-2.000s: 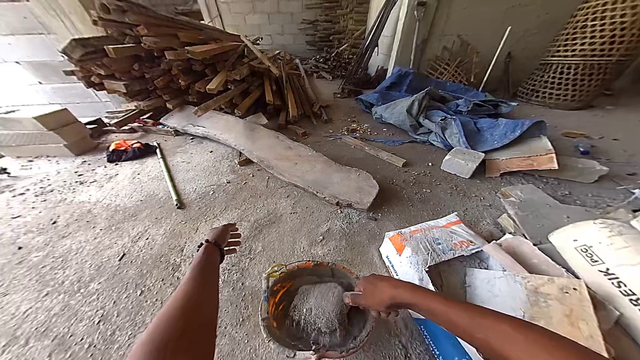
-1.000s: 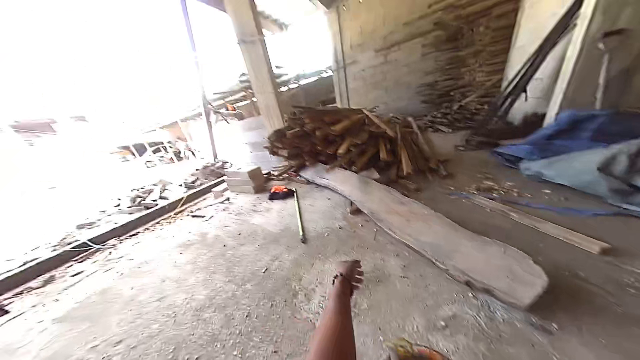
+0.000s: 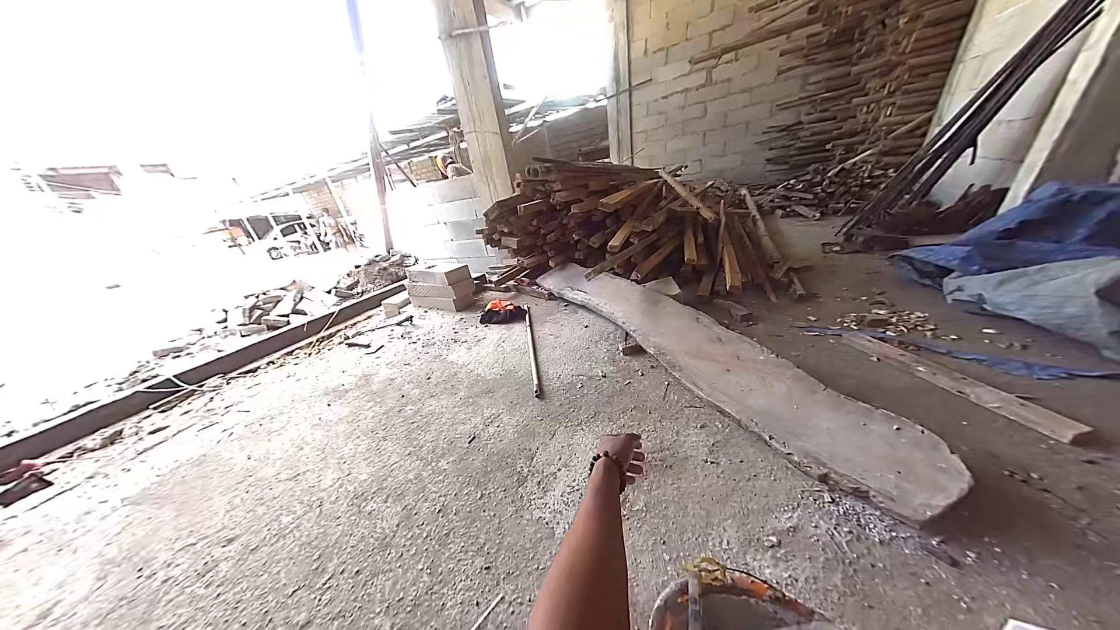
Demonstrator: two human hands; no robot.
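My left hand (image 3: 621, 457), with a beaded bracelet at the wrist, is held out over the rough concrete floor (image 3: 394, 490). It holds nothing and its fingers are a little apart and bent. Below and right of it, the rim of a bucket (image 3: 744, 588) with orange marks is cut off by the bottom edge; a stick-like piece stands at its left side. My right hand is outside the view. A long, wavy-edged slab (image 3: 770, 394) lies to the right of my left hand. Farther off, a pole (image 3: 533, 354) lies beside an orange and black item (image 3: 502, 311).
A large heap of timber offcuts (image 3: 630, 223) lies beyond the slab, with stacked blocks (image 3: 439, 287) to its left. A plank (image 3: 971, 385) and a blue tarpaulin (image 3: 1041, 254) are at the right. A low edge beam (image 3: 254, 350) runs along the left, with rubble behind it.
The view has swung left and up. Two seconds ago my right hand was at the bucket of grey material; it is now out of view. My left hand remains stretched out, empty.
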